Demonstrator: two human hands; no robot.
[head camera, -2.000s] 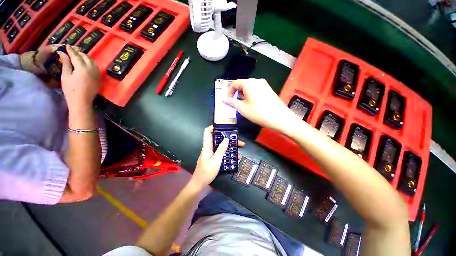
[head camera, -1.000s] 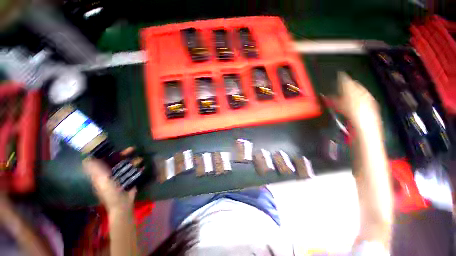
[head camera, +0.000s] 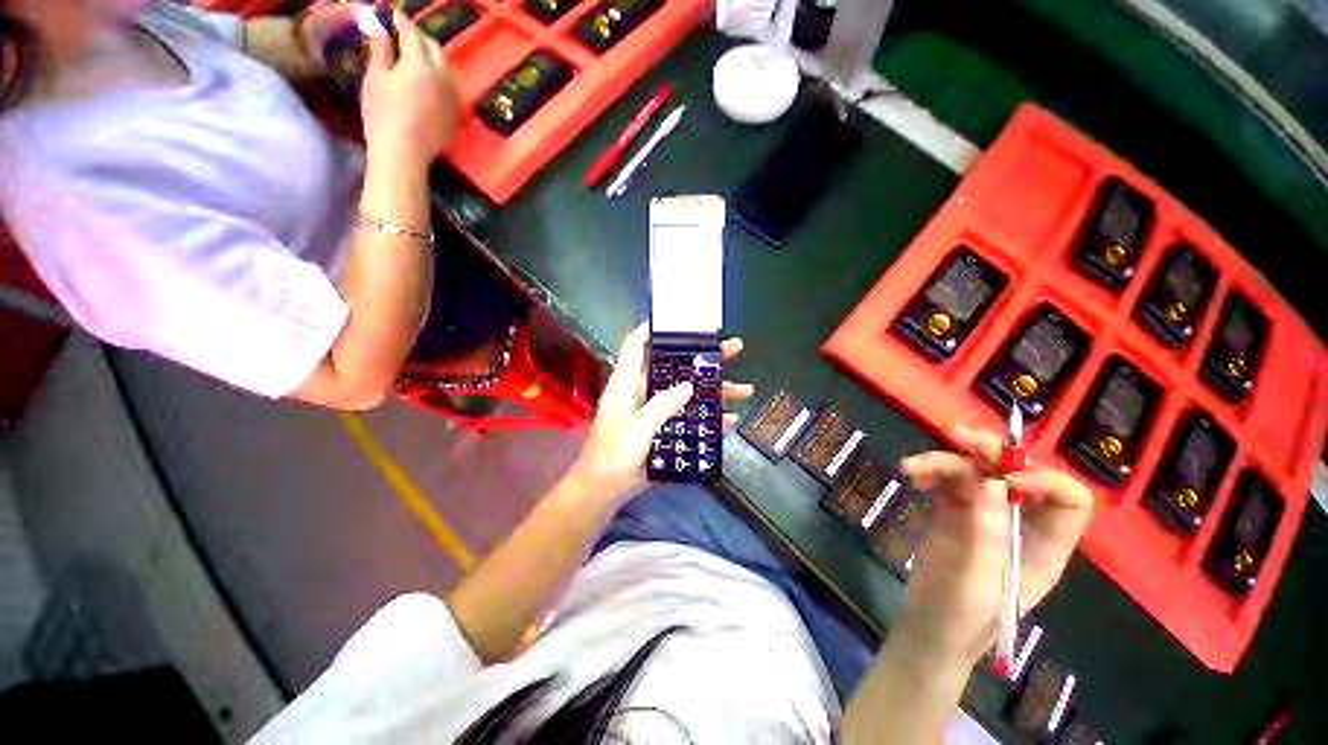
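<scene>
My left hand (head camera: 634, 422) holds an open flip phone (head camera: 686, 284) upright in front of me. Its screen is bright white and its keypad has white marks; the thumb lies on the keypad. My right hand (head camera: 990, 546) holds a red and white ballpoint pen (head camera: 1015, 510) near the red tray. The red tray (head camera: 906, 386) holds several closed black phones (head camera: 950, 303) in its pockets. Batteries (head camera: 776, 424) with pale strips lie in a row along the near bench edge, some partly hidden by my right hand.
A black slab (head camera: 798, 172) lies beside the white fan base (head camera: 756, 83). A red pen (head camera: 629, 134) and a white pen (head camera: 647, 150) lie left of it. At the left, a neighbouring worker (head camera: 262, 189) handles a phone over another red tray (head camera: 503, 163).
My right hand has left the phone's screen, reached to the right of the tray and now holds the ballpoint pen. My left hand still holds the open phone. The view swung right and back.
</scene>
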